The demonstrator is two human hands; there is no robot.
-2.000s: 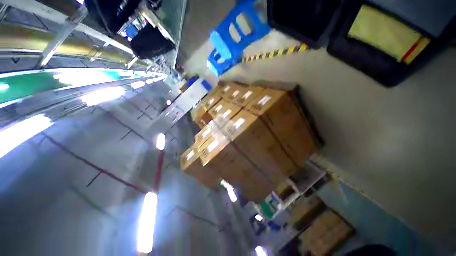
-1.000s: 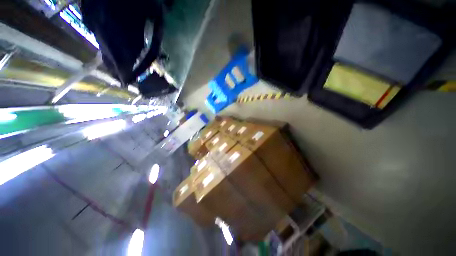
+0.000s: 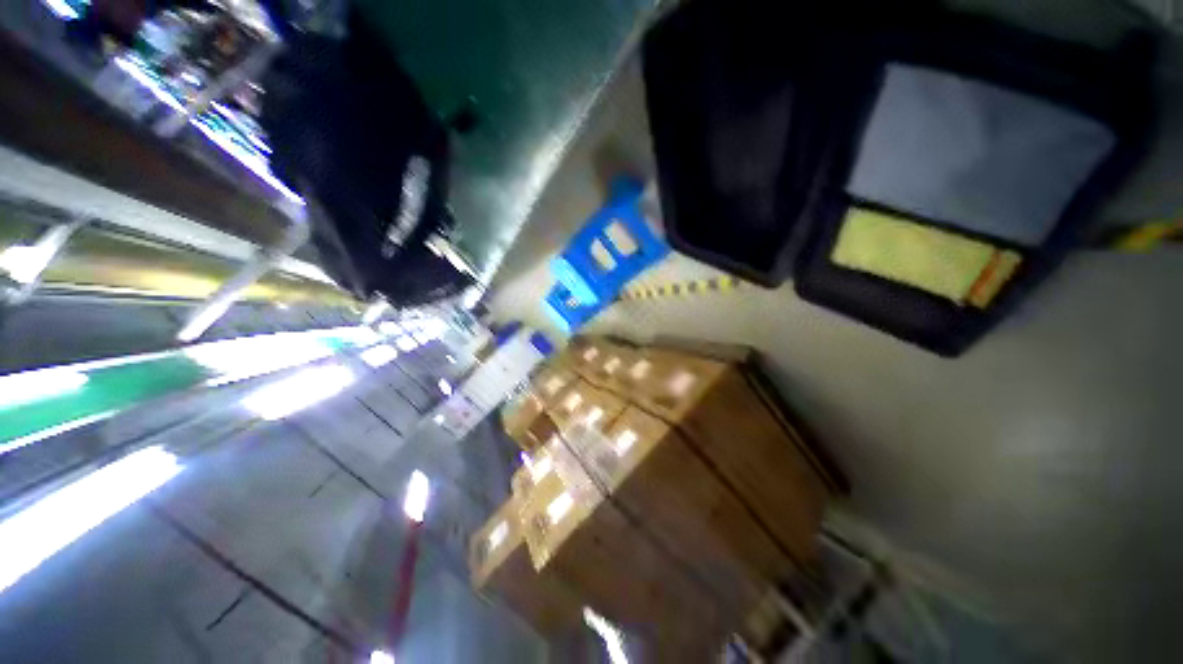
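Note:
Neither of my hands is in the picture. Nearest in front of me, at the upper right, a black case (image 3: 811,195) lies open on the floor in two halves. Its right half holds a grey panel (image 3: 973,149) and a flat yellow sheet (image 3: 908,257) with an orange-red stripe at one end. The left half looks dark inside. The view is tilted sideways and blurred.
A stack of brown labelled cartons (image 3: 688,480) stands at lower centre. A blue plastic stool (image 3: 603,260) is beyond it, beside yellow-black floor tape (image 3: 681,288). A soft black shape (image 3: 363,169) is beside the line frame (image 3: 91,182) at upper left.
The view has shifted and moved forward: the black case, stool and cartons sit lower in the picture. The black shape at upper left looks larger. The dark shape at the bottom edge is gone.

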